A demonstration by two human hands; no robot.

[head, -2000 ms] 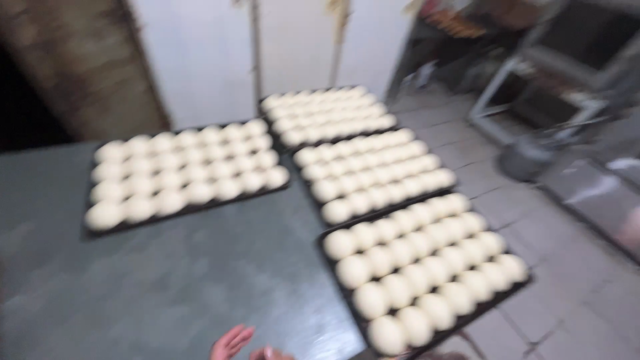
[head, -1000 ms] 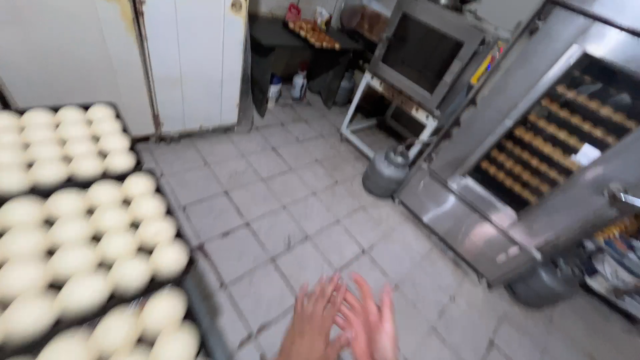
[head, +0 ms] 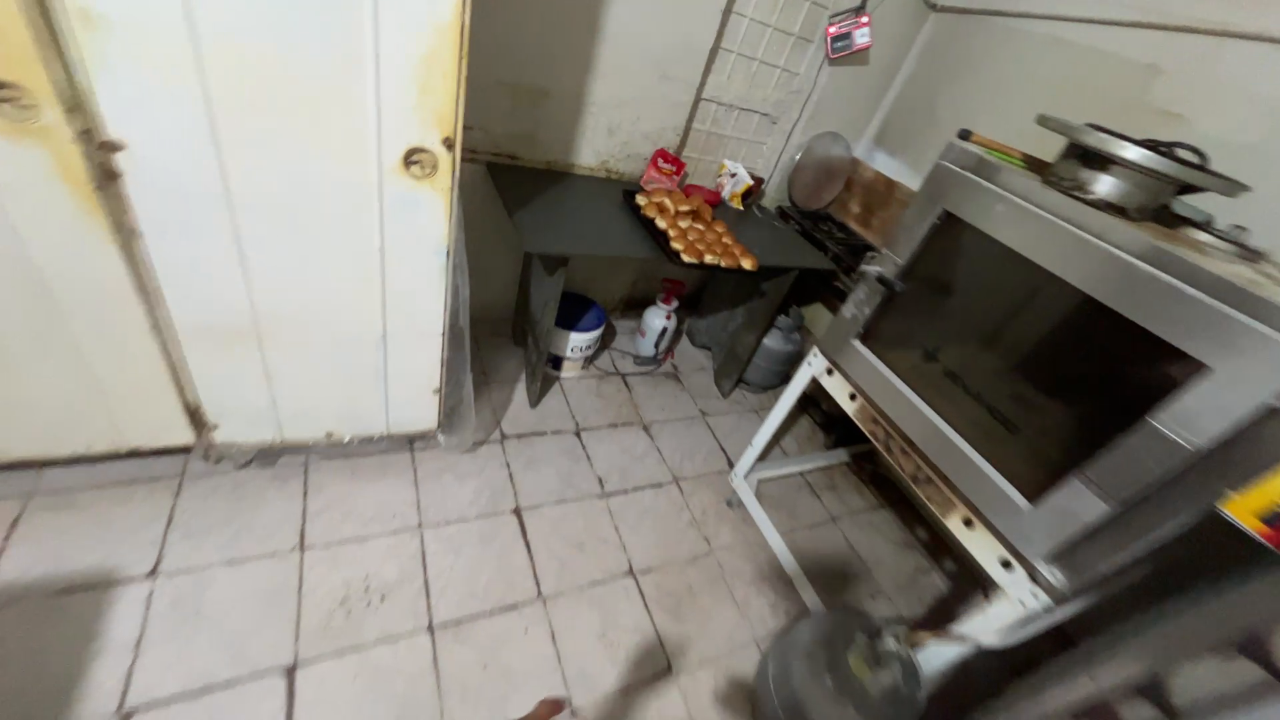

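Only a fingertip, seemingly of my left hand (head: 545, 709), shows at the bottom edge, over the tiled floor; whether it holds anything is hidden. My right hand is out of view. Golden baked buns (head: 700, 232) lie in rows on a dark tray at the front edge of a dark table (head: 570, 222) in the back corner. Behind them stand a red packet (head: 663, 170) and a white and yellow packet (head: 734, 184). Neither hand is near these.
At right, a steel oven (head: 1030, 340) stands on a white metal frame (head: 780, 420), with a lidded pot (head: 1110, 175) on top. A gas cylinder (head: 835, 670) is at its foot. Under the table are a blue-lidded bucket (head: 578, 335) and a sprayer bottle (head: 657, 328). White doors (head: 310, 220) are at left.
The view has turned away from the trays of pale dough balls, which are out of frame. Both hands showed a second ago over the floor; now only a fingertip does.
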